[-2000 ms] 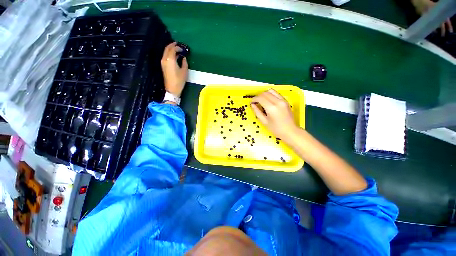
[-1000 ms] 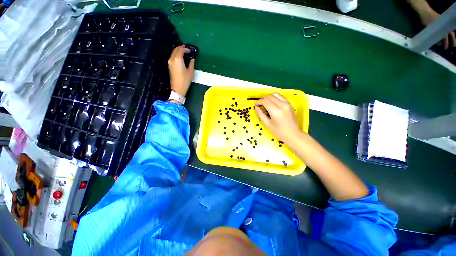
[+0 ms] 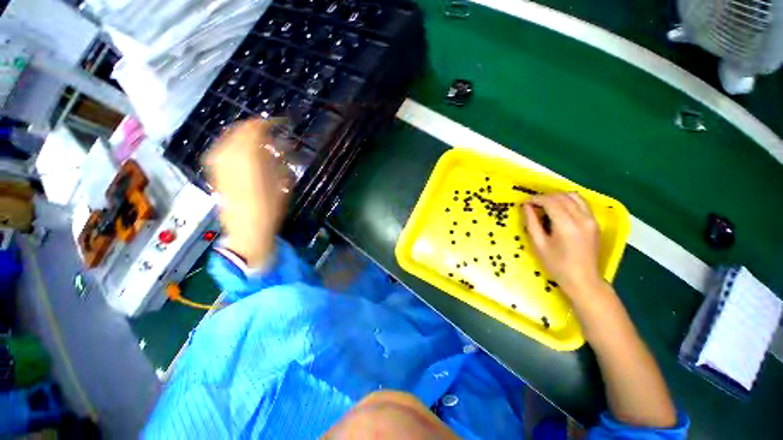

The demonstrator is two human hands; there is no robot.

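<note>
The yellow tray [image 3: 427, 225] lies on the dark green worktop with many small black parts [image 3: 494, 209] scattered in it. My right hand [image 3: 562, 236] is over the tray's right half, its fingers curled down near the small parts; whether it grips one cannot be told. My left hand [image 3: 249, 185] is blurred, over the near edge of the stacked black blister tray [image 3: 257, 73]; what it holds cannot be told. One black housing [image 3: 459, 92] lies on the green belt near the stack. Another black housing [image 3: 719, 230] lies on the belt at the right.
A notebook [image 3: 740, 331] lies at the right edge. A thin metal frame [image 3: 689, 119] lies on the belt. A white fan [image 3: 738, 34] stands at the far right. A control box [image 3: 167, 249] with red buttons and an orange fixture [image 3: 120, 215] are at left. Plastic sheets [image 3: 176, 51] lie behind the stack.
The view has swung left. My left hand has left the housing on the belt and moved back over the black tray stack. My right hand remains in the yellow tray.
</note>
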